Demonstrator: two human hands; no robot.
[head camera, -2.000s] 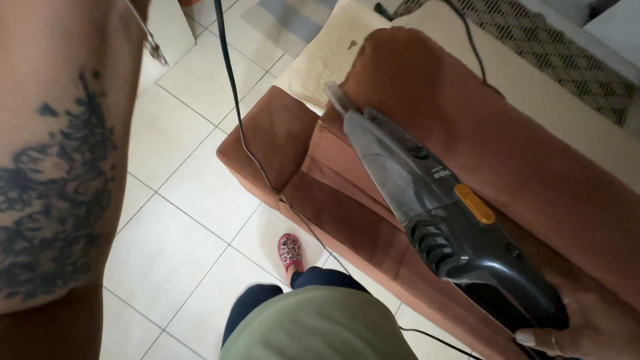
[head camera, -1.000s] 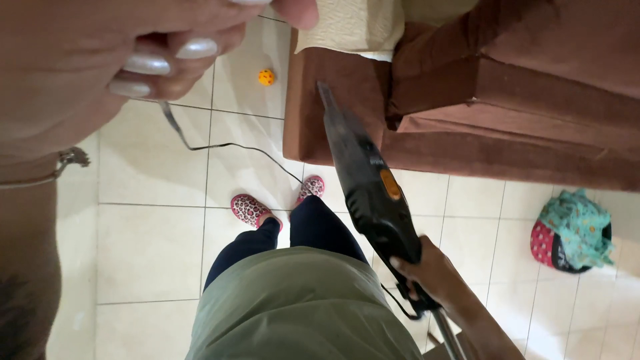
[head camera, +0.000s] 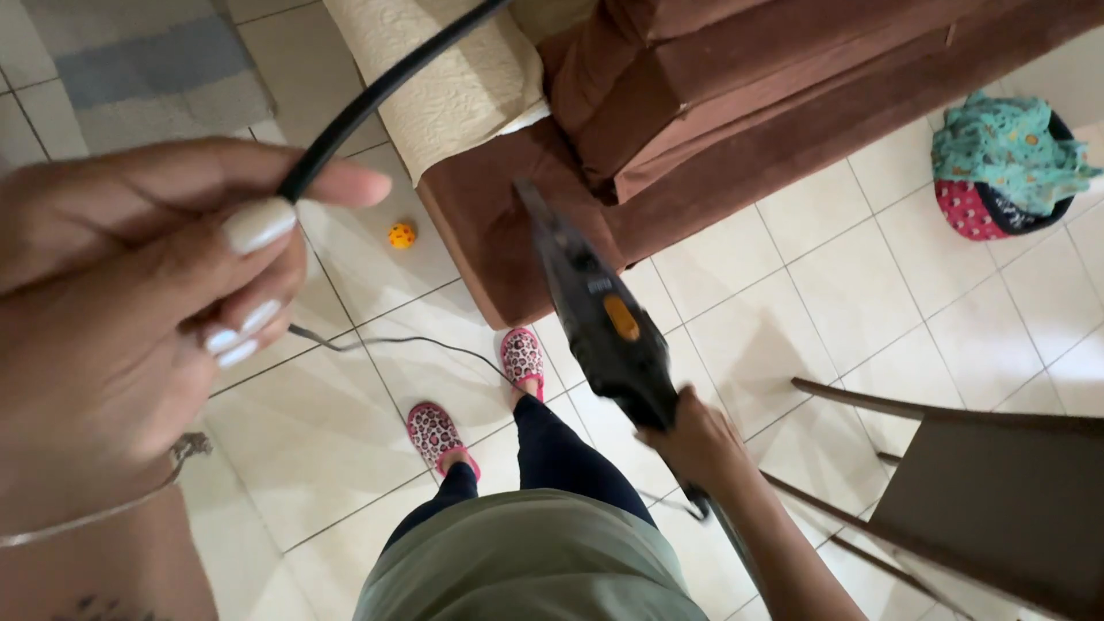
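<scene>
Close to the camera at left, my left hand (head camera: 172, 267) pinches a black power cord (head camera: 388, 95) between thumb and fingers. Part of the cord runs below the hand toward my legs. My right hand (head camera: 699, 440) is closed around the handle of a dark handheld vacuum cleaner (head camera: 604, 319) with an orange button. The vacuum's clear, narrow nozzle points at the arm of a brown fabric sofa (head camera: 492, 216); whether it touches the fabric I cannot tell. A cream cover (head camera: 466, 86) lies over part of the sofa.
A small orange ball (head camera: 401, 235) lies on the tiled floor beside the sofa. A pink pet bed or basket (head camera: 966, 207) holding a teal cloth (head camera: 1000, 155) is at upper right. A brown chair (head camera: 992, 500) stands at lower right, and a grey striped rug (head camera: 164, 69) lies at upper left.
The vacuum nozzle was over the long brown cushion two seconds ago and is now at the sofa arm. My left hand has come into full view with the cord. The view has turned.
</scene>
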